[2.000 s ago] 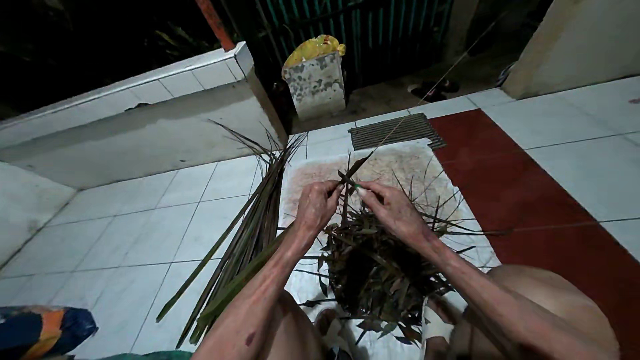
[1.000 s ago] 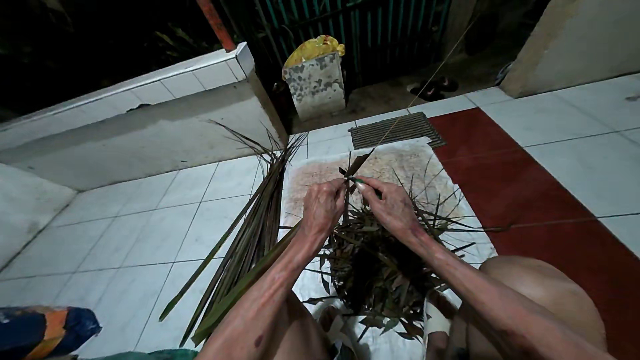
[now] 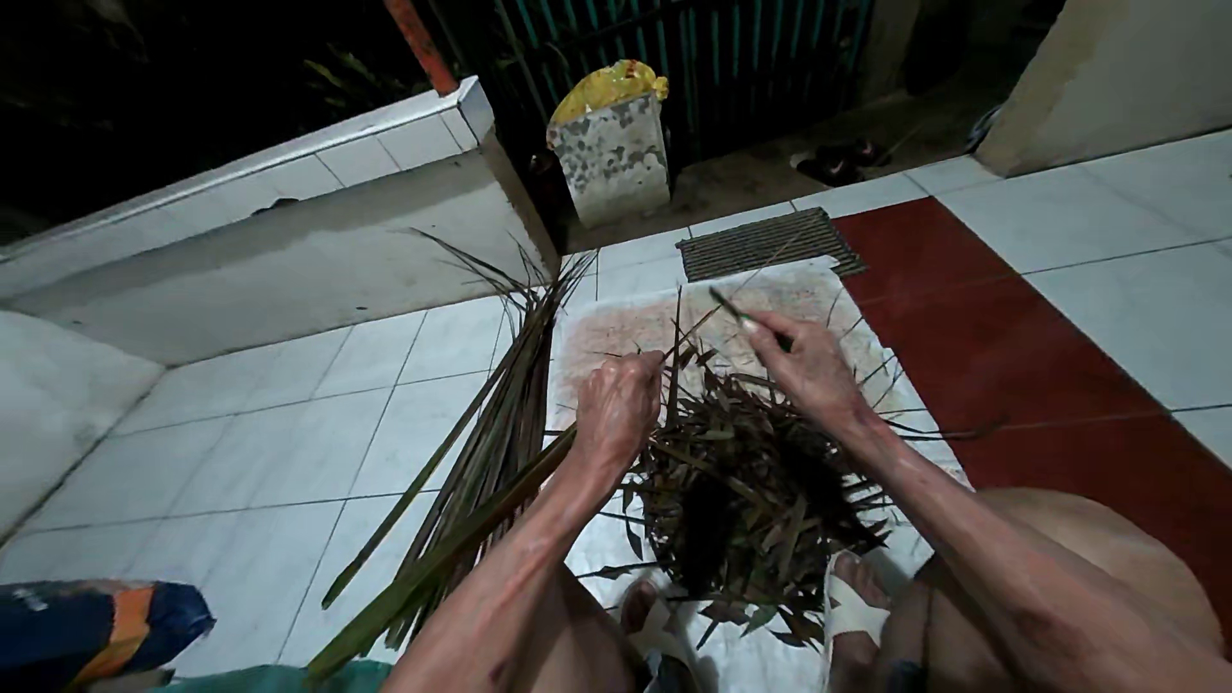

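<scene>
My left hand is closed on a long palm leaflet, whose wide green end runs down to the lower left. A thin part of it sticks out above my fist. My right hand, up and to the right, grips a small knife with a dark, narrow blade pointing up and left. Below and between both hands lies a heap of cut leaf pieces on a stained white cloth. A bundle of long leaflets lies on the tiles left of my left hand.
A ribbed mat lies past the cloth, with a low wall at the left. A pale container with a yellow bag stands beyond. My sandalled feet flank the heap. A blue and orange packet is at lower left.
My hands were together over the top of the heap; now they are apart, the left lower and the right farther right. The long thin strand that rose to the upper right shows far less plainly.
</scene>
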